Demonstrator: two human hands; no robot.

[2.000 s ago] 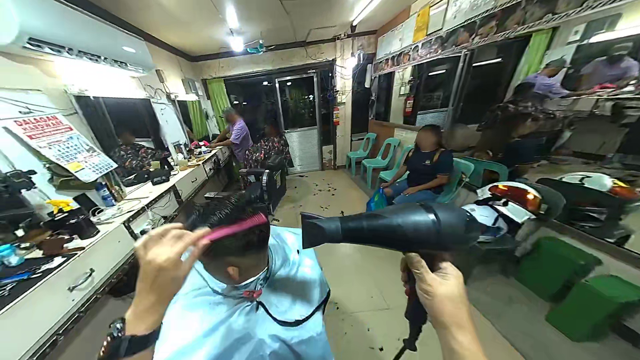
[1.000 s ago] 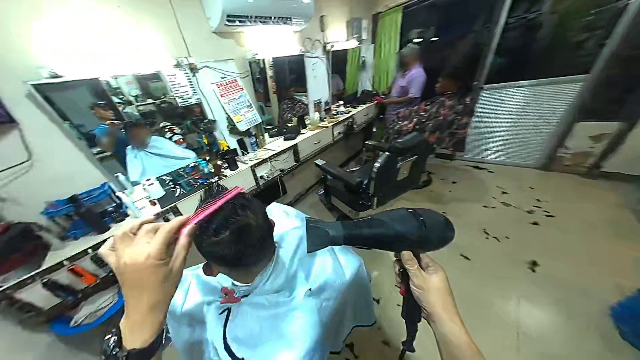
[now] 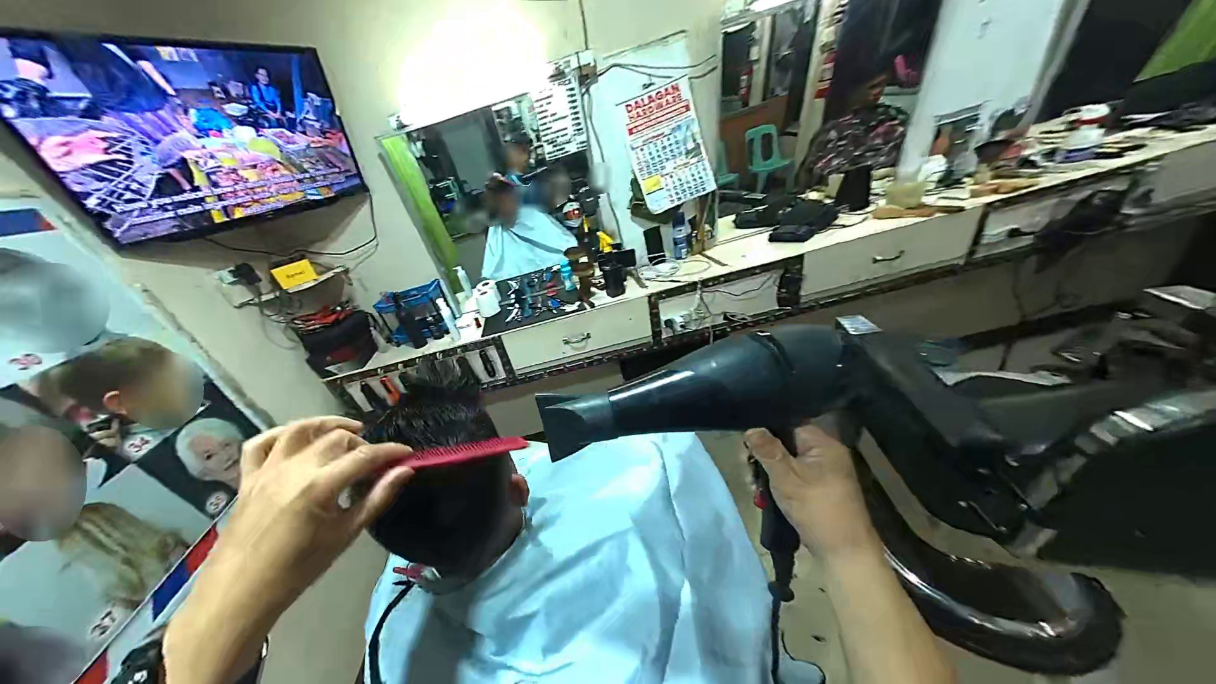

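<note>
My left hand (image 3: 309, 480) grips a pink-red comb (image 3: 465, 452) by its end, held level against the dark hair (image 3: 432, 418) of a seated person. In my right hand (image 3: 807, 475) is the handle of a black hair dryer (image 3: 731, 380), its flat nozzle (image 3: 570, 423) pointing left toward the head, a little to the right of the comb's tip. A light blue barber cape (image 3: 608, 560) covers the person's shoulders, fastened at the nape. The dryer's cord hangs down beside the cape. The person's face is hidden.
Beyond the head runs a long counter (image 3: 741, 249) with drawers, bottles and tools, under a mirror (image 3: 513, 190) and a wall calendar (image 3: 665, 142). A black barber chair (image 3: 1073, 427) stands close at the right. A television (image 3: 180, 133) hangs at upper left, above a poster of hairstyles (image 3: 123, 456).
The view has swung strongly to the left, bringing in the television and poster. The comb has gone from the top of the head to its back. Both hands keep hold of comb and dryer.
</note>
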